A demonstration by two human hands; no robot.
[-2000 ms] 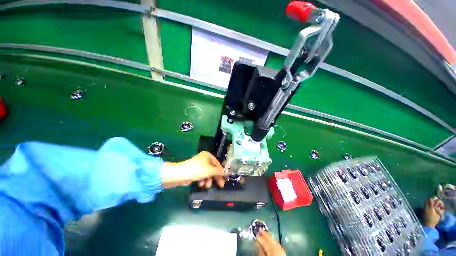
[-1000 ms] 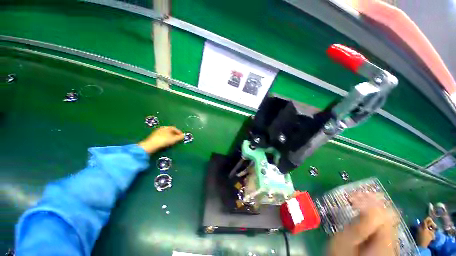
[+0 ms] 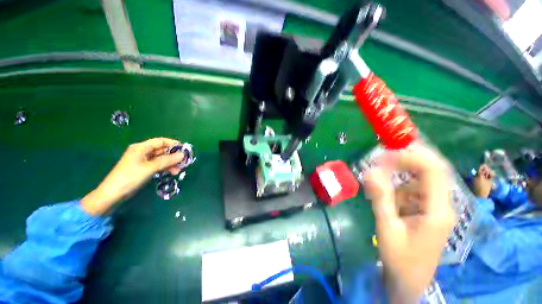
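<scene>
My left hand (image 3: 145, 163) holds a round unit (image 3: 184, 155) by its edge over the green bench, left of the press. Another round unit (image 3: 167, 186) lies just below that hand. The toggle press (image 3: 278, 95) stands upright on its black base (image 3: 261, 209), with the pale green fixture (image 3: 276, 163) in front. Its red handle grip (image 3: 383, 111) points down to the right. My right hand (image 3: 410, 208) is blurred, just below the grip's end, fingers apart; I see nothing held in it.
A small red bin (image 3: 334, 181) with white paper stands right of the press base. Blister trays (image 3: 460, 222) lie behind my right hand. A white sheet (image 3: 243, 270) is at the front, with a blue cord (image 3: 297, 270) across it. More units lie at the back left. Another person's hand (image 3: 482, 181) is at right.
The press handle has swung from raised to pointing downward. My left hand, reaching to a unit on the bench a second ago, now holds one up. My right hand has moved up near the grip.
</scene>
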